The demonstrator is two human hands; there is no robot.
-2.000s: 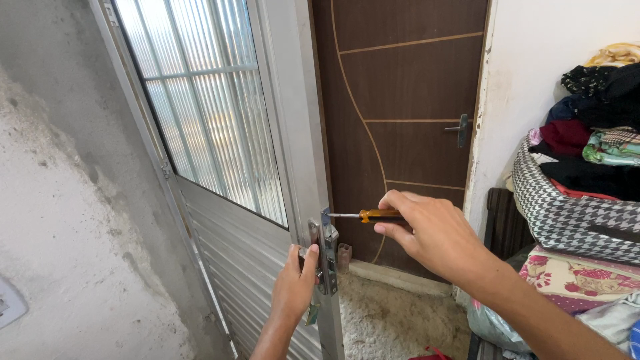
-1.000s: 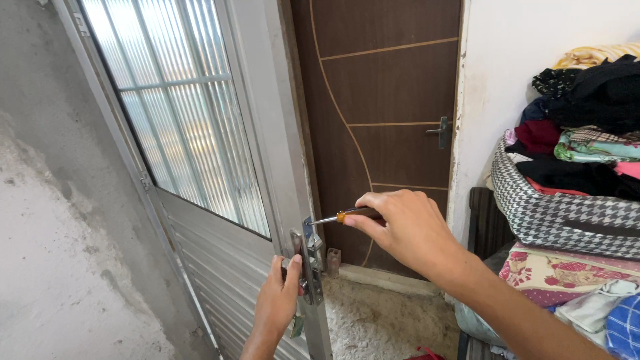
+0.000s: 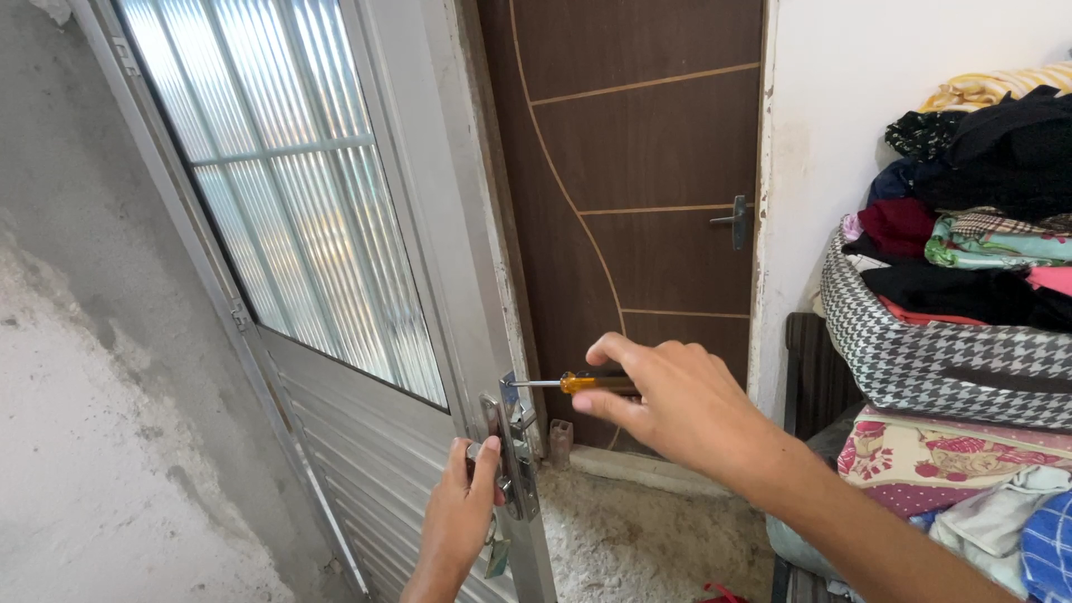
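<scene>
My right hand has its thumb and fingers around the handle of a screwdriver with an amber and dark grip. The screwdriver lies level, its tip at the upper end of a metal lock plate on the edge of a grey metal door. My left hand grips the door's handle, mostly hidden by the fingers, beside the long handle plate. Below that hand hangs a key with a tag. The lock body shows at the door edge.
Behind stands a brown wooden door with a metal lever handle. At right, folded clothes fill a houndstooth fabric container above more folded cloth. A rough plastered wall is at left.
The screwdriver, tilted at one second ago, now lies nearly level with its tip still at the plate. My right fingers have opened somewhat around its handle. My left hand stays at the door handle.
</scene>
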